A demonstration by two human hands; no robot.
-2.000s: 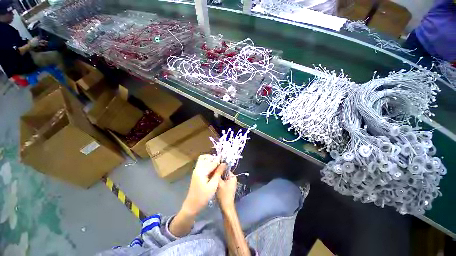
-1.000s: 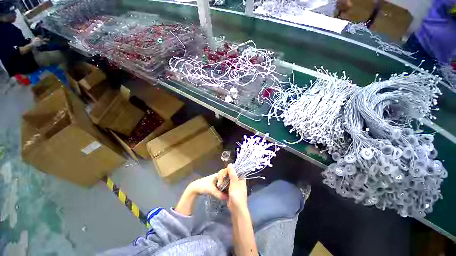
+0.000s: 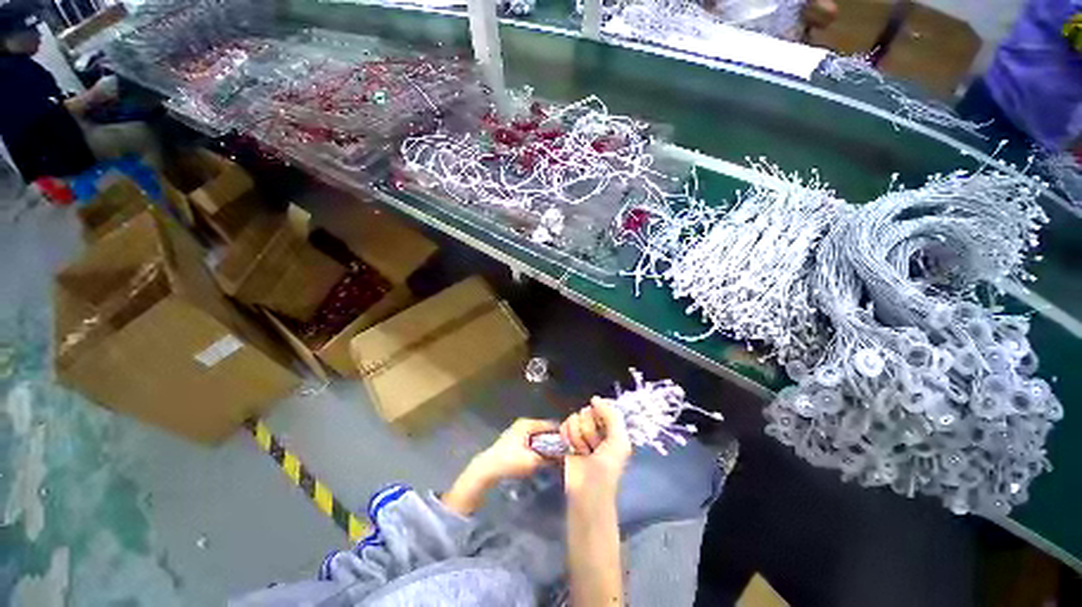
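Note:
A cable bundle (image 3: 655, 413) with splayed white tips is held over my lap, its tips pointing right. My right hand (image 3: 597, 441) is closed round it just behind the tips. My left hand (image 3: 519, 451) is closed on the bundle's grey part to the left. The rest of the bundle is hidden by my hands. A large main cable pile (image 3: 866, 261) lies folded on the green bench at the right, with pale round ring ends (image 3: 920, 397) massed at the bench edge.
Red-and-white cable assemblies (image 3: 534, 160) lie on clear plastic trays (image 3: 593, 243) on the bench. A closed carton (image 3: 439, 352) and open cartons (image 3: 178, 368) stand on the floor at the left. People sit at the far left and upper right. A bench post (image 3: 484, 48) stands behind.
The bundle and both hands have moved right. The bundle's tips have turned from pointing up to pointing right. My right hand has shifted towards the tips. The main pile has not moved.

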